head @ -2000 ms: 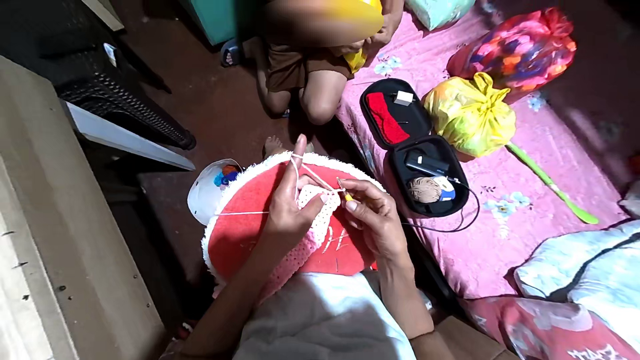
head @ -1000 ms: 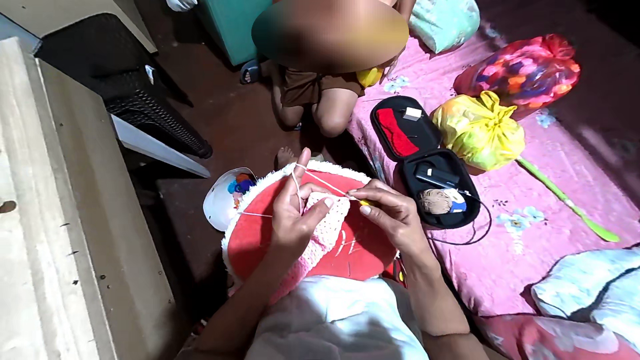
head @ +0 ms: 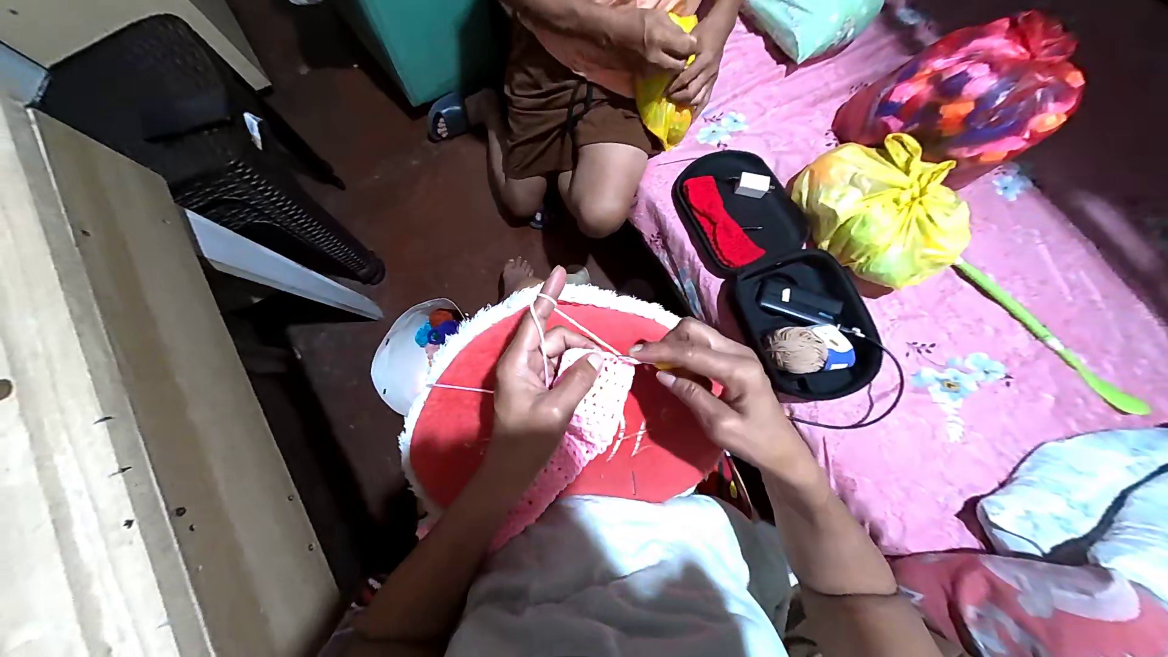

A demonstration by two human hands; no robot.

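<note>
My left hand (head: 538,383) pinches the top edge of a pink and white crocheted piece (head: 598,411) between thumb and fingers. White yarn (head: 464,389) comes in from the left and loops around its raised index finger, then runs to the work's edge. My right hand (head: 716,379) grips a crochet hook (head: 664,366) with a yellow handle, mostly hidden by the fingers, its tip at the stitches. Beneath both hands lies a round red cushion (head: 456,438) with a fluffy white rim.
An open black zip case (head: 808,388) with a yarn ball and red cloth rests on the pink bedsheet (head: 912,456), near a tied yellow bag (head: 881,214). Left are a wooden panel (head: 182,383) and a white bucket (head: 392,370). Another person holding yellow plastic sits ahead.
The other person's hands and yellow plastic now show plainly. My hands keep their hold on the work, with the right hand still close to its edge.
</note>
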